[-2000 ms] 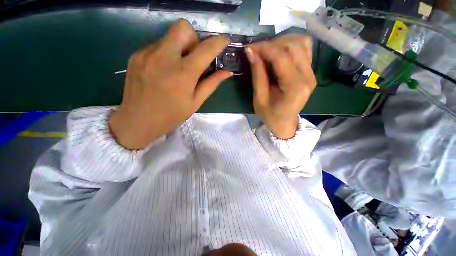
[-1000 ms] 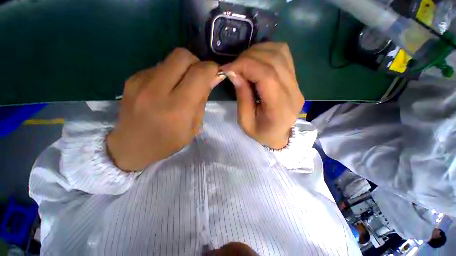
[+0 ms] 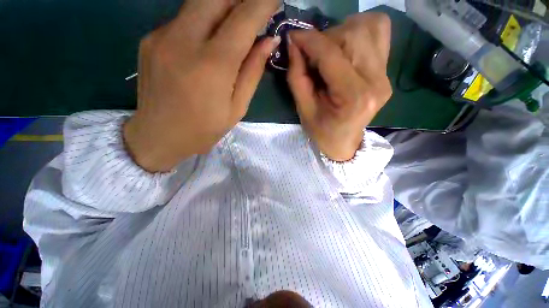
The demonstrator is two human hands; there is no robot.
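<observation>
A black watch housing (image 3: 279, 56) with a shiny silver rim sits on a dark fixture, partly covered by my fingers. My left hand (image 3: 195, 81) is bare, at the housing's left side, its thumb tip near the rim. My right hand (image 3: 344, 81) is bare, at the right side, its bent fingertips over the inside of the housing. Whether a small part is between the fingertips cannot be told. A thin silver rod (image 3: 131, 76) shows beyond my left hand; its other end is hidden.
A glue syringe (image 3: 457, 37) with a green cap hangs at the upper right, over a black device (image 3: 448, 62) with a round gauge and yellow labels. White paper (image 3: 383, 5) lies at the top. Another person's white sleeve (image 3: 433, 156) is at the right.
A second ago both hands met in front of the uncovered housing, fingertips pinched together. They have moved forward and apart to the housing and now partly cover it.
</observation>
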